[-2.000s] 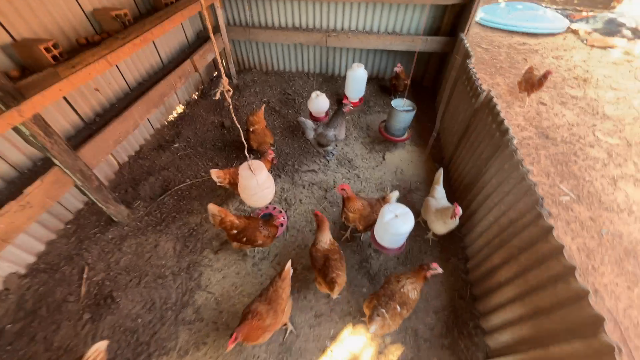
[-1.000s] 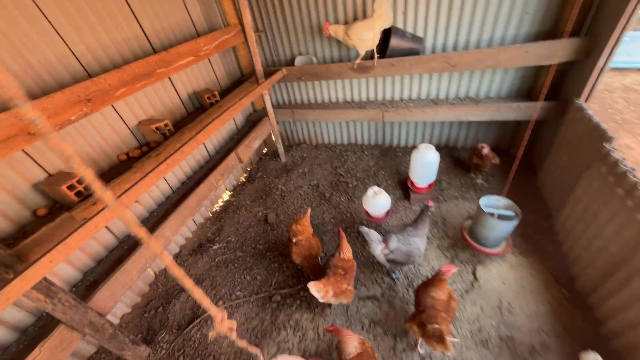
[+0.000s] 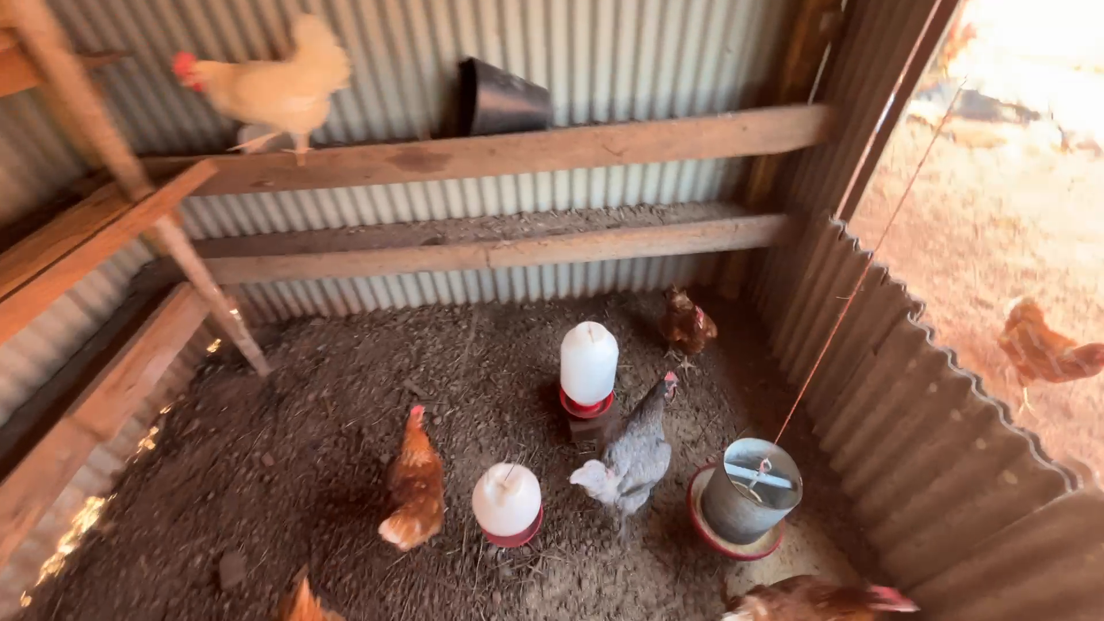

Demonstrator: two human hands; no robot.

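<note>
Neither of my hands shows in the head view. On the dirt floor, a tall white poultry drinker (image 3: 589,364) with a red base rests on a small block, and a rounder white container (image 3: 507,500) with a red base is nearer me. A grey hen (image 3: 636,453) stands between these and a galvanized hanging feeder (image 3: 749,492) on an orange cord. A brown hen (image 3: 416,483) is left of the round container. Another brown hen (image 3: 687,323) is near the back corner. A buff chicken (image 3: 267,90) perches on a wooden ledge, left of a black bucket (image 3: 509,97) lying on its side.
Wooden rails (image 3: 517,250) cross the corrugated metal back wall. A slanted post (image 3: 203,280) and wooden beams (image 3: 112,401) line the left side. A low corrugated metal wall (image 3: 940,414) bounds the right, with a brown chicken (image 3: 1048,345) outside. Another brown hen (image 3: 815,599) is at the bottom edge.
The view has shifted toward the back wall. The grey hen, beside the round container two seconds ago, now stands right of it, near the tall drinker.
</note>
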